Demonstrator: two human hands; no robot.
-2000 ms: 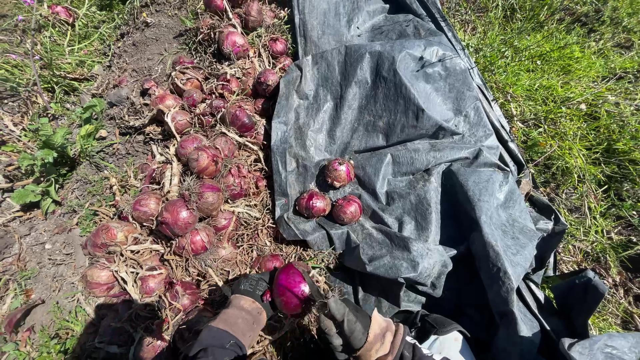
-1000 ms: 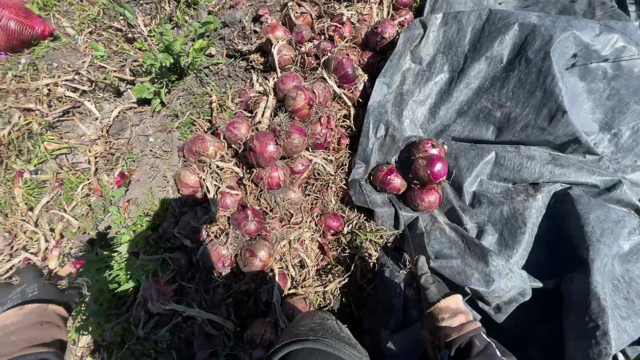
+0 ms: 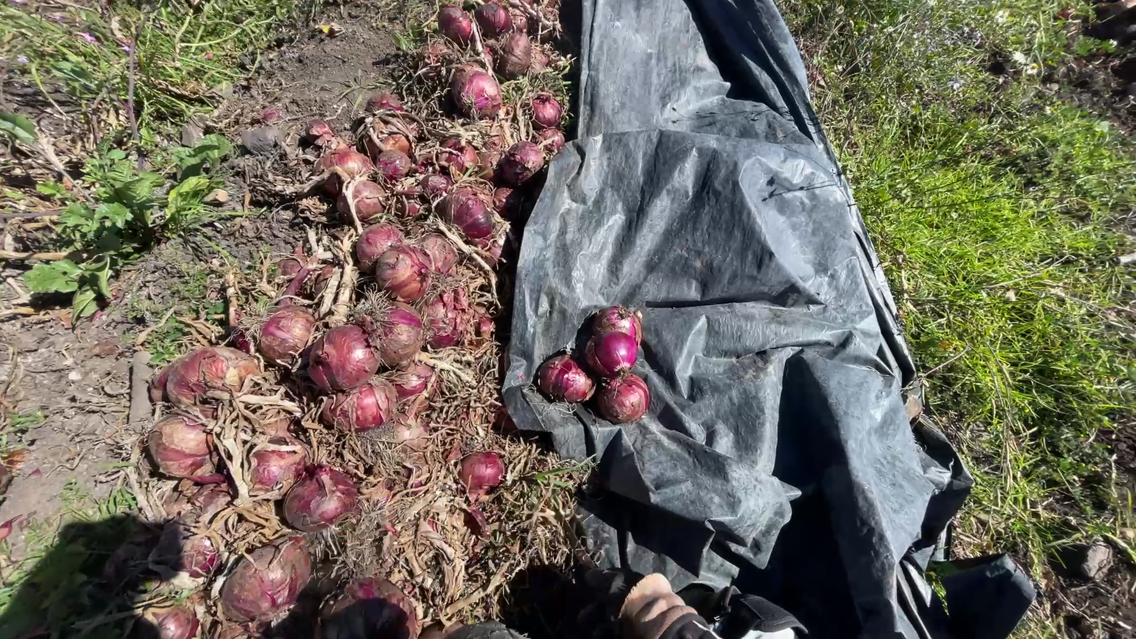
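My right hand (image 3: pixel 596 593), in a dark glove with a brown cuff behind it, is at the bottom edge, beside the near edge of the black plastic sheet (image 3: pixel 710 231). Deep shadow hides its fingers and whether they hold anything. My left hand is out of view. Several red onions sit close together on the sheet, among them a smooth, shiny purple onion (image 3: pixel 611 353). To the left of the sheet lies a long pile of red onions (image 3: pixel 343 358) with dry skins, roots and withered leaves.
A small red onion (image 3: pixel 482 473) lies on dry onion leaves (image 3: pixel 444 550) near the sheet. Green grass (image 3: pixel 994 266) borders the sheet on the right. Bare soil and a leafy green weed (image 3: pixel 115 217) are at the left, with a shadow at the lower left.
The shiny onion, between both hands two seconds ago, now lies with the others on the sheet. My left hand, at the far left one second ago, has left the view.
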